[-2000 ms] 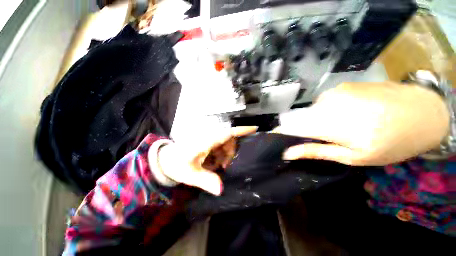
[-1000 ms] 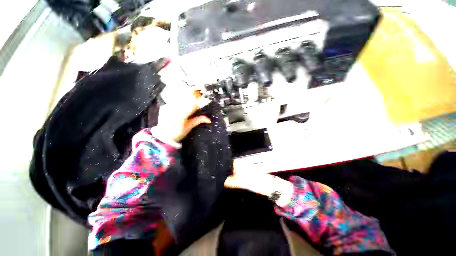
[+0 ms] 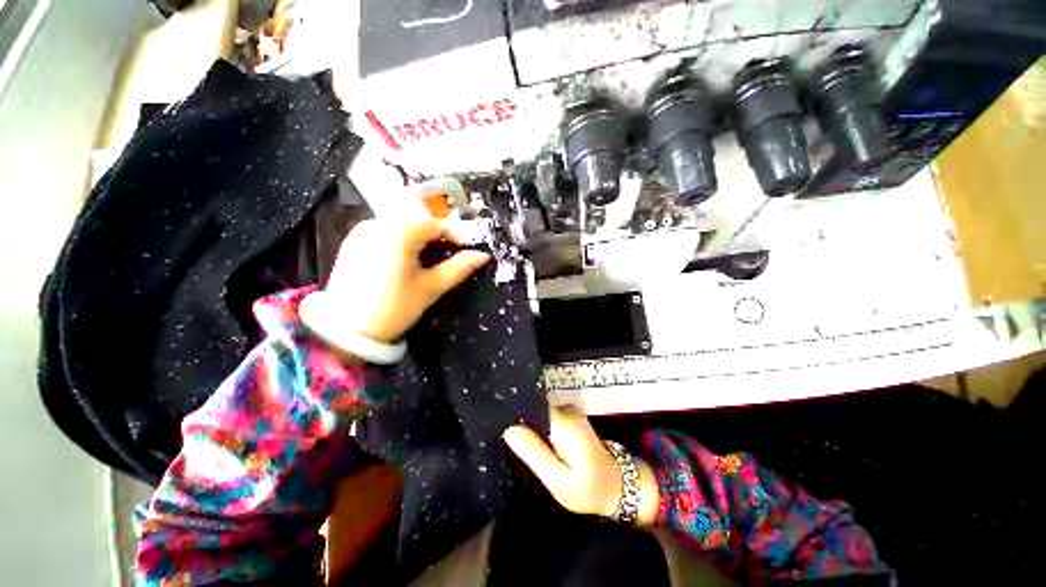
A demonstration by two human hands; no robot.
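A black fabric piece (image 3: 473, 378) with white specks runs from the presser foot area (image 3: 505, 247) down over the table edge to the lap. My left hand (image 3: 396, 269) is beside the foot, thumb and fingers pinching the fabric's upper end close to the orange-red part (image 3: 437, 204). My right hand (image 3: 570, 459) is lower down, below the table's front edge, with thumb and fingers on the fabric's right edge. The overlock machine (image 3: 459, 120) has a white front with red "BRUCE" lettering. The stitching point is partly hidden by small metal parts.
A large black fabric pile (image 3: 172, 264) lies left of the machine. Four black tension knobs (image 3: 689, 143) line the machine front. A black plate (image 3: 593, 326) and a ruler scale (image 3: 734, 358) are on the bed. Dark cloth (image 3: 826, 459) lies below the table at right.
The right hand has moved from beside the needle area down to the fabric's lower edge. The left hand has moved up to the foot. The fabric now hangs lengthwise from the foot, and the view is closer.
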